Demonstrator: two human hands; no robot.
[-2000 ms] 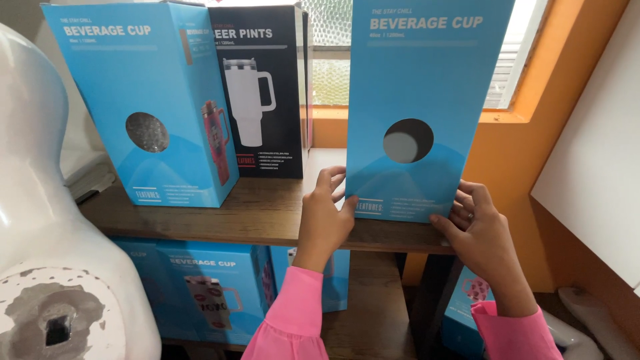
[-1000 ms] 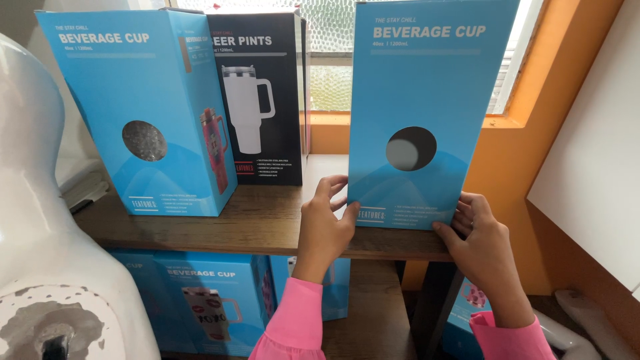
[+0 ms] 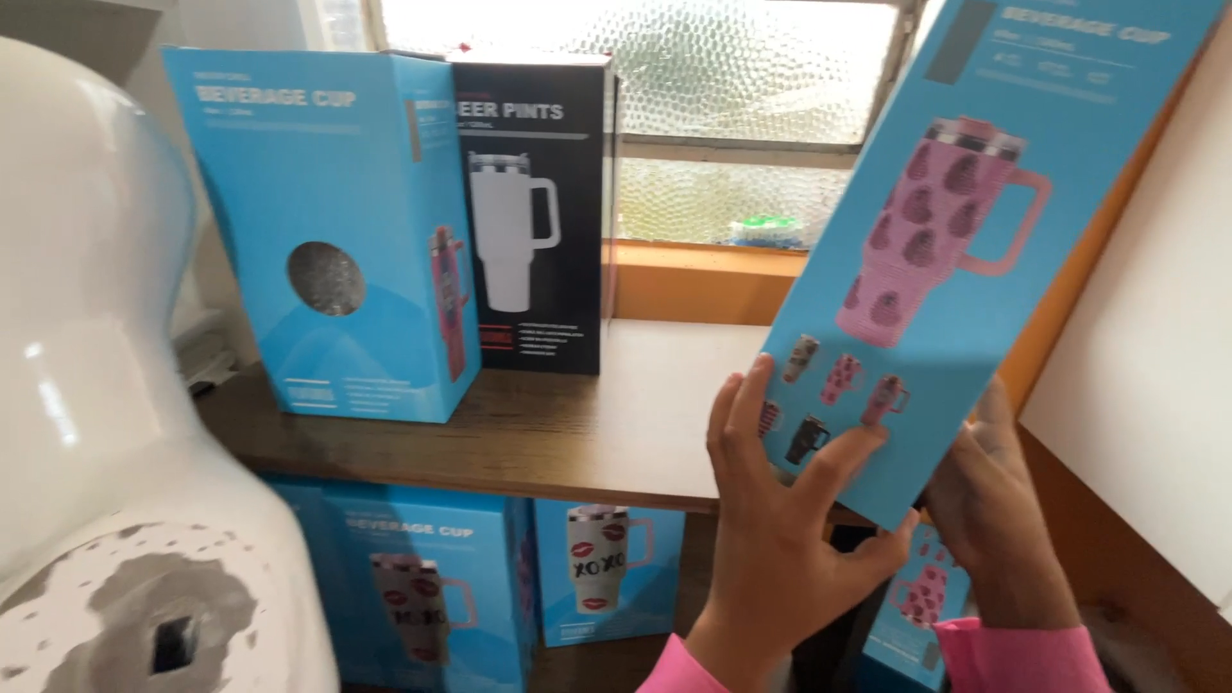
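Note:
A tall blue cardboard beverage cup box [image 3: 924, 250] is tilted to the right in both my hands, clear of the shelf top at its lower end. Its face shows a pink tumbler with a handle and several small tumbler pictures. My left hand [image 3: 799, 520] spreads over the lower left of the box, fingers along its edge and thumb on the printed face. My right hand [image 3: 1001, 500] grips the lower right edge; its fingers are partly hidden behind the box and my left hand.
On the wooden shelf [image 3: 577, 443] stand a blue cup box [image 3: 327, 212] and a black beer pints box [image 3: 549, 221]. Below are more cup boxes [image 3: 611, 577]. A glossy white moulded form [image 3: 96, 289] fills the left; a textured-glass window [image 3: 712, 87] and white panel [image 3: 1136, 385] lie beyond.
The box I hold stood upright at the shelf's front edge; now it is raised, tilted right and turned to show its tumbler picture. Both hands have shifted their grip with it.

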